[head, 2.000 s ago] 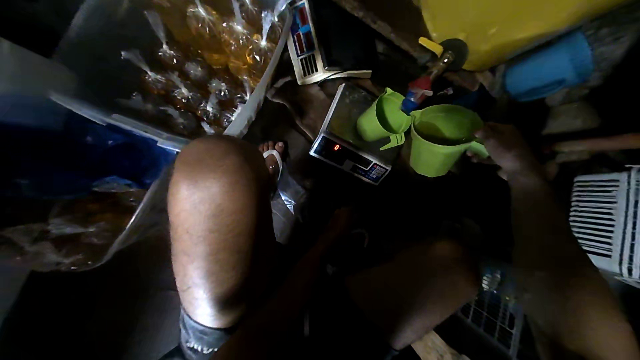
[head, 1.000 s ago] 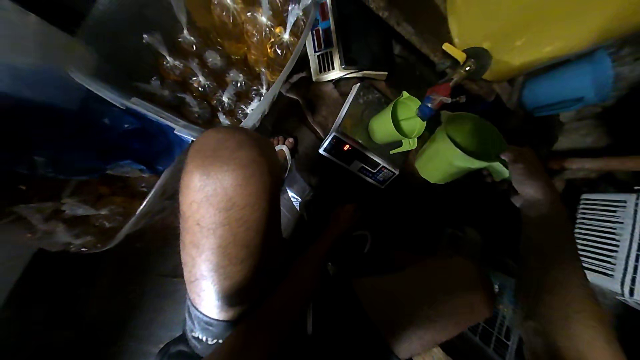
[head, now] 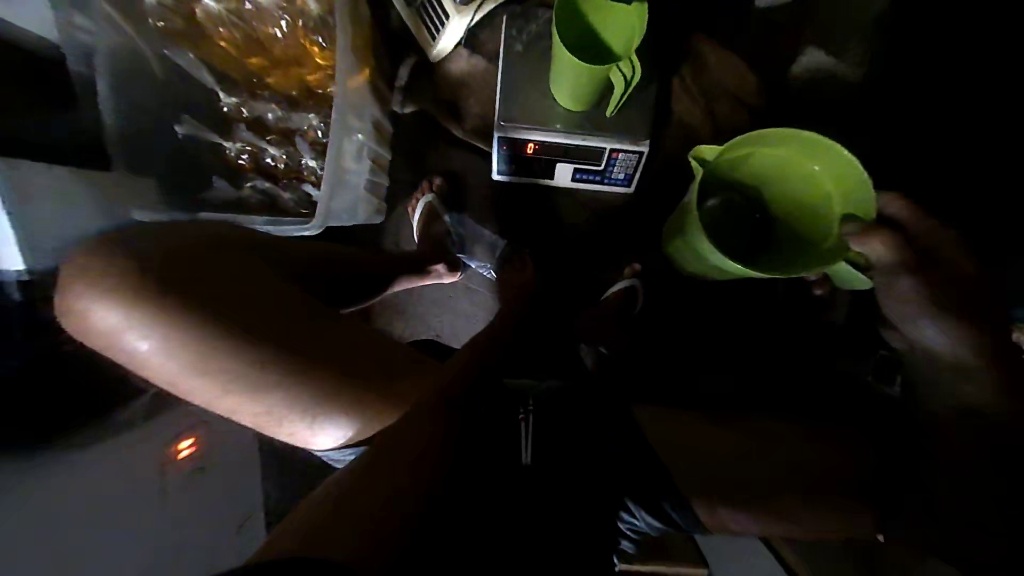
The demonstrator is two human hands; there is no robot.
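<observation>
My right hand [head: 888, 248] is closed around the handle of a large green plastic pitcher [head: 768, 208], tilted so that its dark inside shows. A smaller green plastic pitcher [head: 584, 80] stands on the metal plate of a digital scale [head: 572, 160], whose display is lit red. The left forearm [head: 400, 456] reaches up from the bottom edge between the legs. My left hand [head: 516, 280] is mostly lost in deep shadow near the foot, and its fingers cannot be made out.
At the upper left, a translucent plastic tub [head: 352, 152] holds several knotted clear bags [head: 272, 56] of amber contents. Part of a second, cream-coloured scale [head: 436, 24] shows at the top edge. A sandalled foot [head: 432, 224] rests on the floor below the scale.
The view has shifted a lot, and the yellow and blue containers are out of it. The large pitcher, still in my right hand, is now farther from the smaller one on the scale.
</observation>
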